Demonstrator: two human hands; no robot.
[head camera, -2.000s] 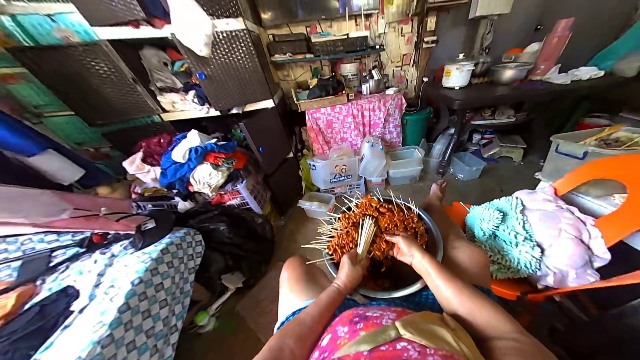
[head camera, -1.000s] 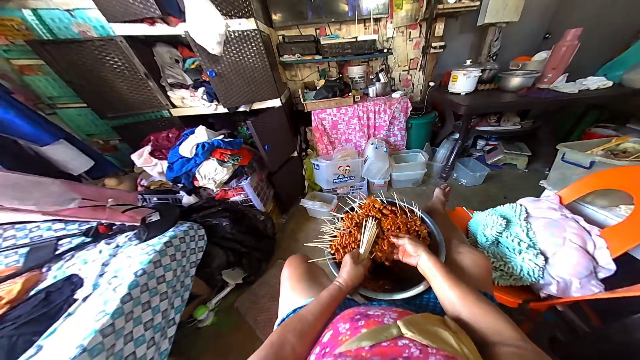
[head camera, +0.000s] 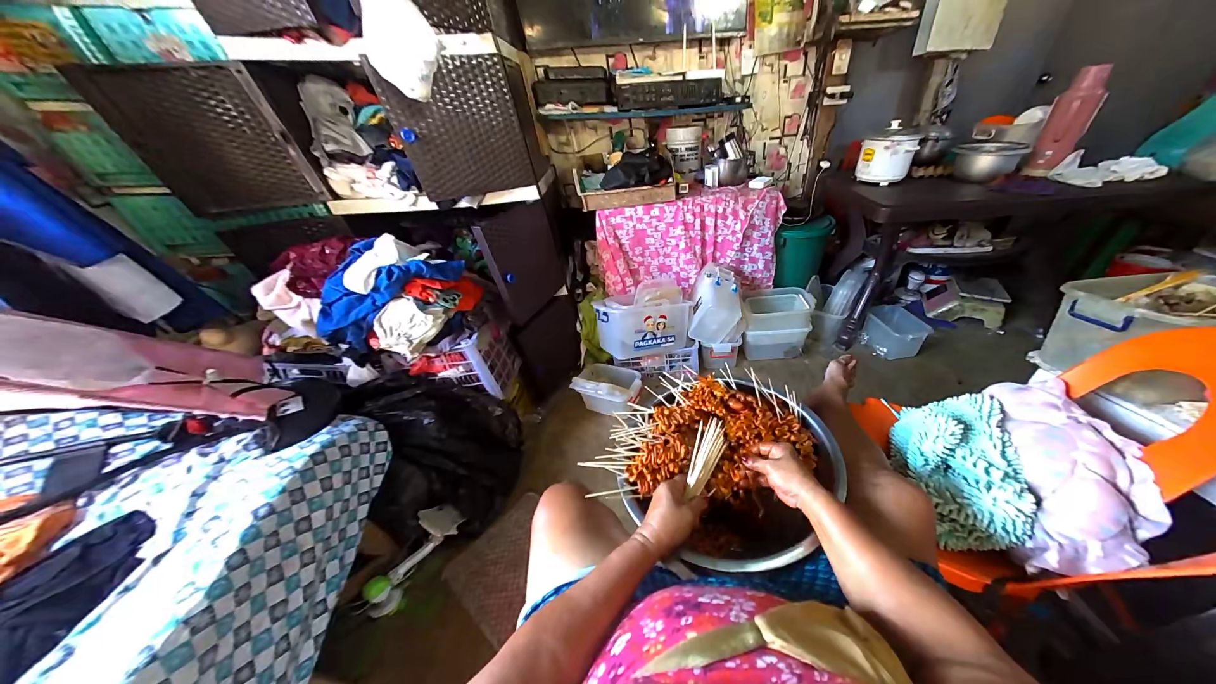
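Observation:
A wide metal basin rests between my legs, holding a heap of skewered meat pieces in reddish-brown sauce. Pale stick ends of the skewers fan out over its left and far rims. My left hand, at the basin's near left, is closed round a bundle of thin wooden sticks that point up and away over the heap. My right hand is at the right part of the heap, its fingertips bent against the meat; whether they pinch a piece or a stick cannot be made out. Dark sauce shows at the near side of the basin.
An orange plastic chair with a teal shaggy cloth stands close on the right. Beyond the basin are a small lidded plastic tub and clear plastic boxes. A black plastic bag and a bed with a checked cover lie left.

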